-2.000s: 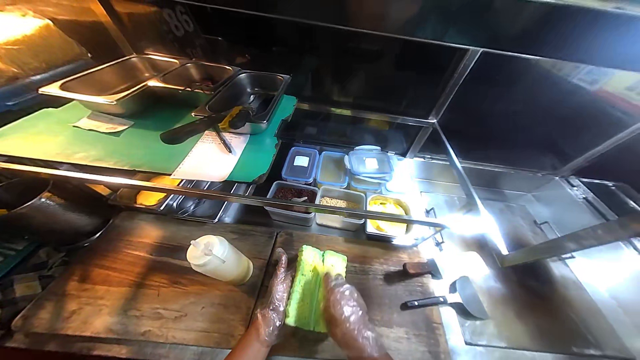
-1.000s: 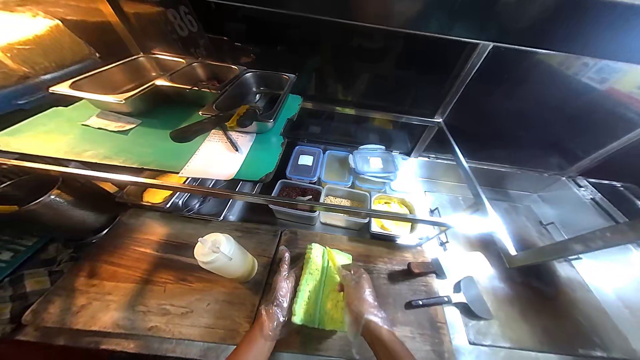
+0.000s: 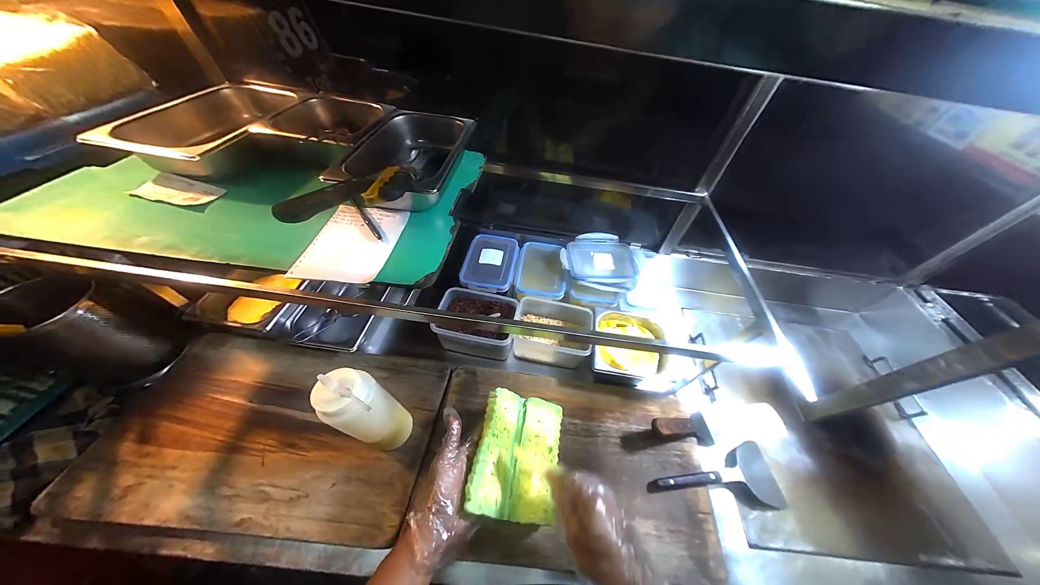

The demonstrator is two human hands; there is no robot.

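Observation:
A bright green, soft-looking block with a lengthwise groove (image 3: 513,459) lies on the right wooden board (image 3: 642,520). My left hand (image 3: 443,487), in a clear plastic glove, is upright along its left side, fingers extended. My right hand (image 3: 589,512), gloved too and blurred by motion, is at the block's lower right edge; whether it touches is unclear. To the left, a white squeeze bottle (image 3: 361,409) leans on the left wooden board (image 3: 244,455).
Two black-handled spatulas, the lower (image 3: 719,479), lie at right near a steel griddle (image 3: 877,471). Behind the boards are open tubs of toppings (image 3: 552,331) and lidded containers (image 3: 490,262). A metal rail (image 3: 390,309) crosses beneath a shelf with steel pans (image 3: 195,122).
A second ago the right hand was against the block's upper right side; it is now lower, by its lower right edge. The left hand remains beside the block.

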